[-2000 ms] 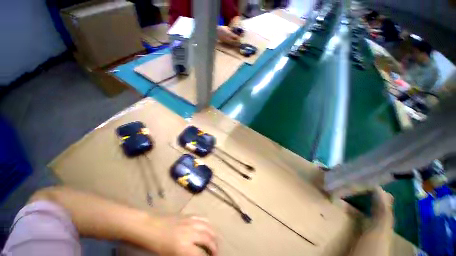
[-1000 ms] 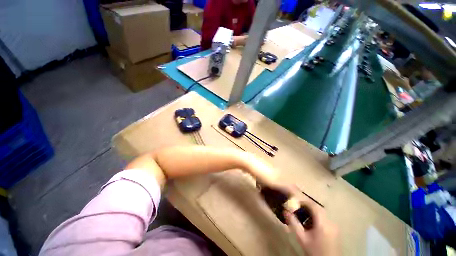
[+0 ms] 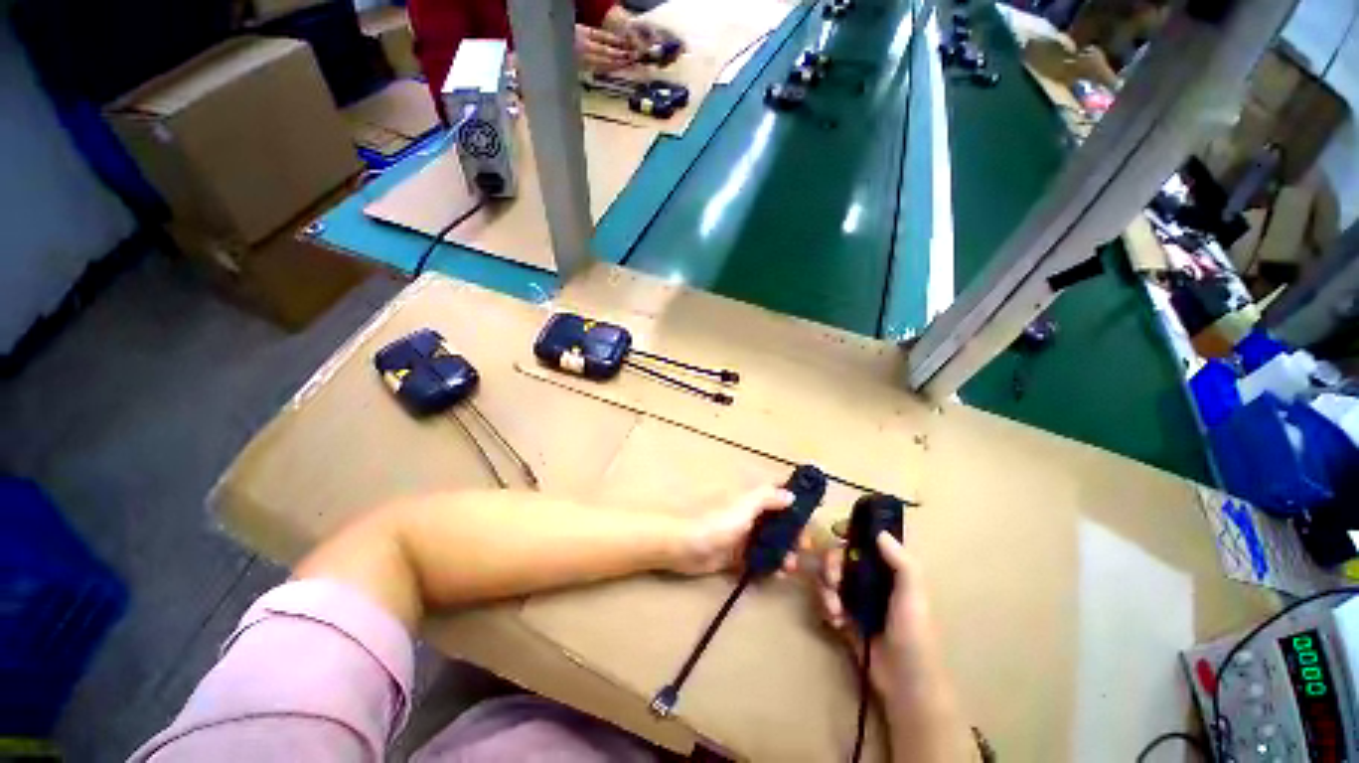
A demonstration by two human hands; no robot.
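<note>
My left hand (image 3: 733,534) holds a black corded unit (image 3: 786,522) upright over the cardboard mat (image 3: 984,574). Its lead hangs down to the lower left and ends in a small plug (image 3: 665,701). My right hand (image 3: 890,596) holds a second black corded unit (image 3: 869,564) beside it, a small gap between the two. That unit's lead runs down out of the picture. A pair of black units (image 3: 583,346) with two parallel leads lies on the mat near the left post. Another pair (image 3: 426,373) with yellow patches lies farther left, its leads pointing down right.
A bench power supply (image 3: 1267,678) with green digits stands at the lower right, a white sheet (image 3: 1136,626) left of it. Grey posts (image 3: 555,142) rise at the mat's far edge, before the green conveyor (image 3: 790,194). A person in red works at the far left bench. Cartons stand left.
Two seconds ago another pair lay nearest on the mat; it is gone from there. Both my hands have come together and now hold one unit each, lifted and apart. The view has shifted.
</note>
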